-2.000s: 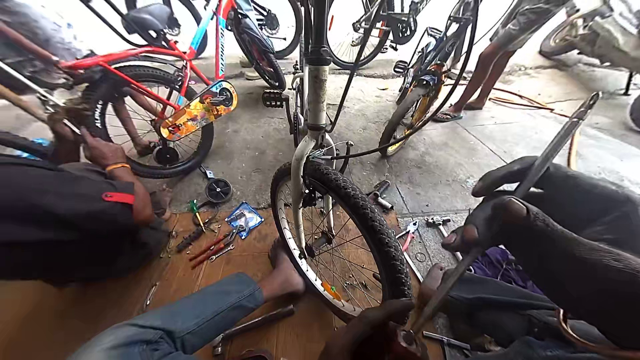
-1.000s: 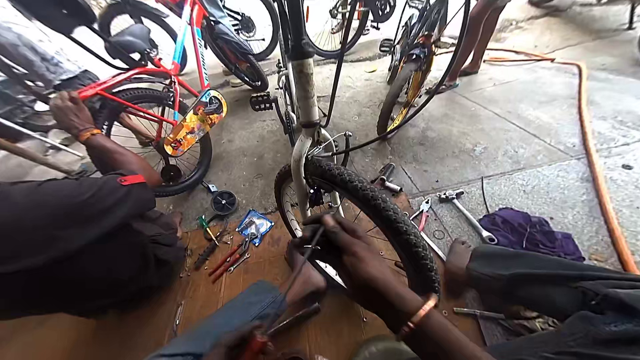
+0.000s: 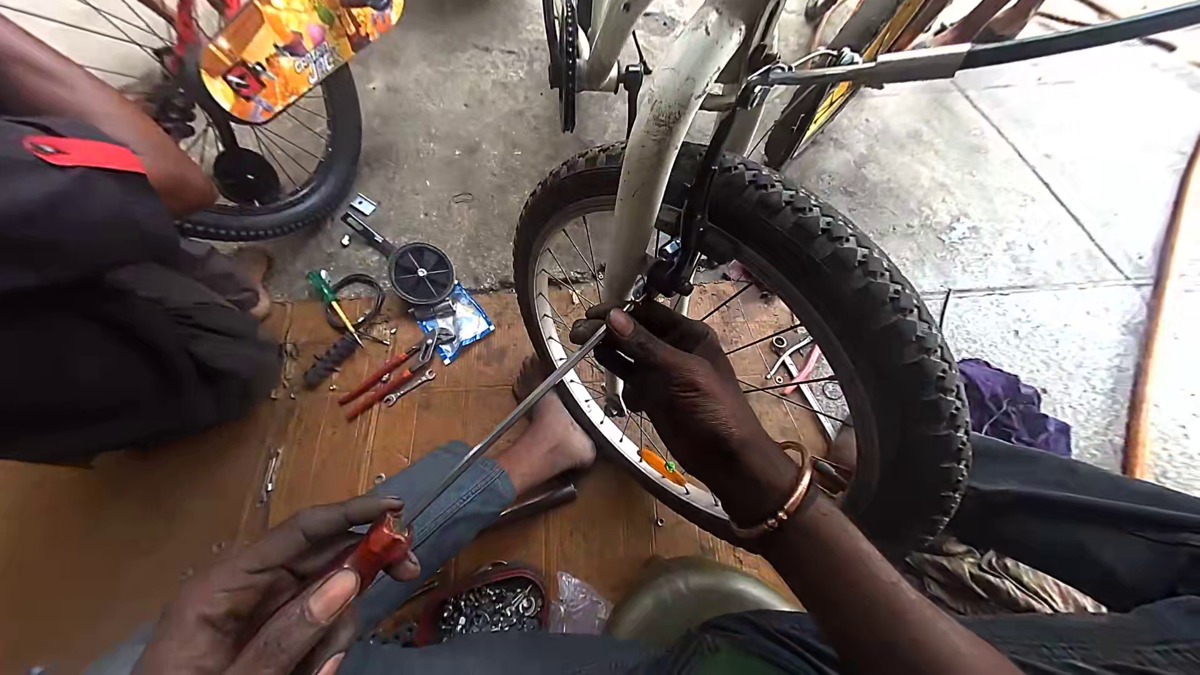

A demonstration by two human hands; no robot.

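Note:
My left hand (image 3: 281, 591) is closed around the red handle of a long screwdriver (image 3: 511, 419), whose shaft slants up and right. My right hand (image 3: 684, 389), with a copper-coloured bangle on its wrist, pinches near the screwdriver's tip with thumb and fingers, beside the brake arm (image 3: 698, 211) on the white bicycle fork (image 3: 653, 155). Whether its fingers also hold a small part is hidden. Behind and around this hand stands the front wheel, with a knobby black tyre (image 3: 877, 309), a pale rim and an orange spoke reflector (image 3: 664, 466).
Red-handled pliers (image 3: 389, 380), a green-handled screwdriver (image 3: 335, 305), a small black wheel (image 3: 421, 273) and a blue packet (image 3: 459, 323) lie left of the wheel. A tray of small metal parts (image 3: 492, 609) is at the bottom. Another person's arm (image 3: 112, 122) is at the left. A purple cloth (image 3: 1011, 405) lies right.
My left hand has come up into fuller view with the screwdriver's red handle. The view has moved closer to the fork and wheel. The other person's hand has left the view.

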